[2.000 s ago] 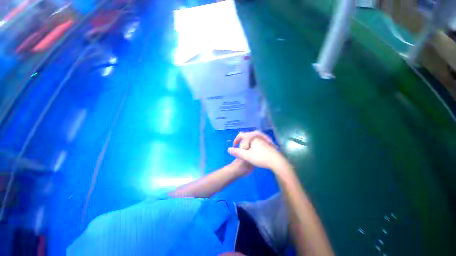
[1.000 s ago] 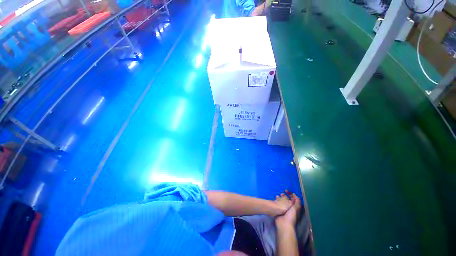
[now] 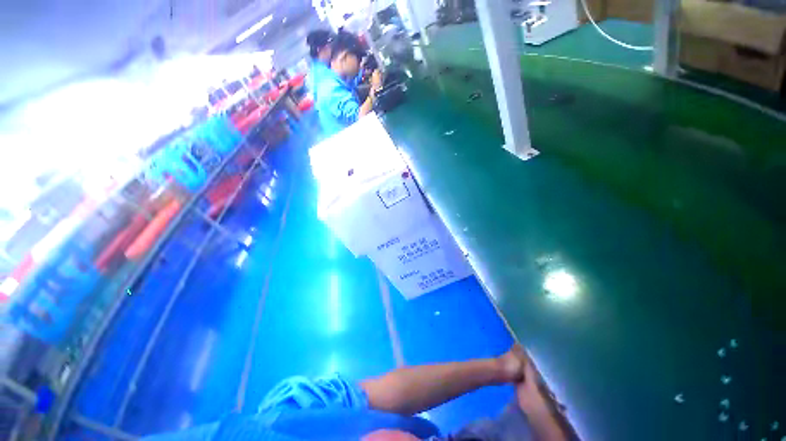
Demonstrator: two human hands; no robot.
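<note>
My left hand (image 3: 512, 365) is small and blurred at the near edge of the green table (image 3: 620, 301). My right hand (image 3: 527, 374) meets it there, and the right forearm runs down to the bottom edge of the picture. The fingers of both hands are mostly hidden, and no held part can be made out. Several tiny silver-white clips (image 3: 726, 380) lie scattered on the green table at the lower right, apart from my hands.
White cartons (image 3: 405, 245) with printed text stand on the blue floor beside the table. A white post (image 3: 508, 95) rises from the table. People in blue (image 3: 338, 90) are at its far end. Racks with red-orange trays (image 3: 153, 228) stand at the left. Brown boxes (image 3: 732, 43) are at the upper right.
The view has tilted up and turned, showing more of the line and the people. My hands still meet by the table edge, but less of them shows. More clips are in view.
</note>
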